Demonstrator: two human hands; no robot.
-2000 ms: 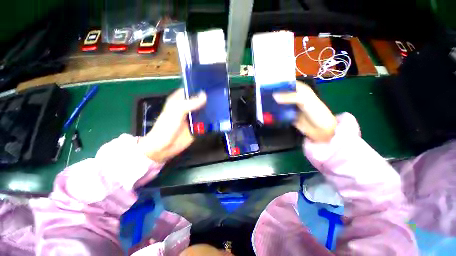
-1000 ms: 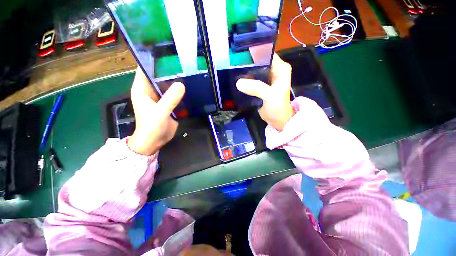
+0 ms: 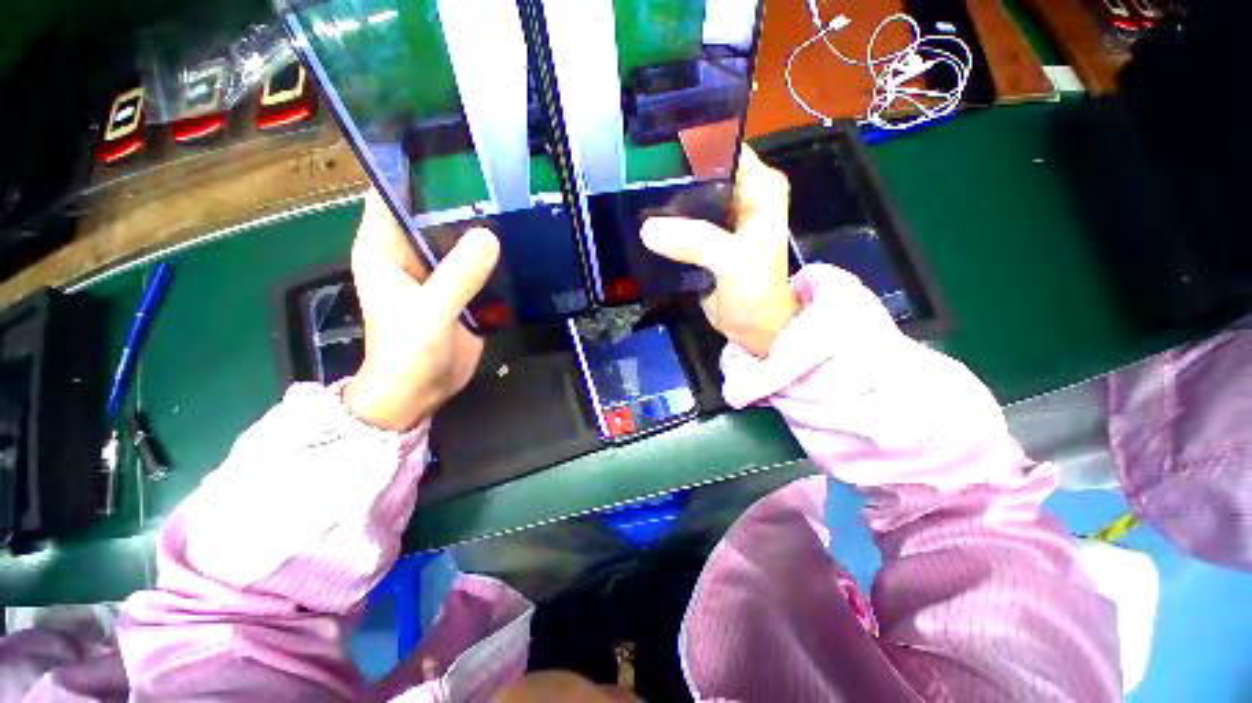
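Note:
My left hand (image 3: 423, 319) holds a smartphone (image 3: 412, 124) raised toward the camera, thumb on its lower screen. My right hand (image 3: 735, 261) holds a second smartphone (image 3: 662, 124) beside it, long edges together or nearly so. Both screens show a camera-like picture of the bench, with a red button near the bottom; their top ends are cut off by the frame. Below them a black phone tray (image 3: 501, 426) lies on the green mat. A lit phone (image 3: 640, 382) with a red button lies in its middle; other phones show partly at its left and right ends.
At left are a blue pen (image 3: 139, 337), a small black-and-white item (image 3: 148, 446) and another black tray (image 3: 41, 412). Red-framed pieces (image 3: 201, 107) and clear bags lie on the wooden board. White earphones (image 3: 917, 83) lie on the brown board. A person's pink sleeve (image 3: 1192, 446) is at right.
Since two seconds ago, both phones have come closer to the camera and side by side, and their screens changed to camera pictures. Over the last second the hands have barely moved.

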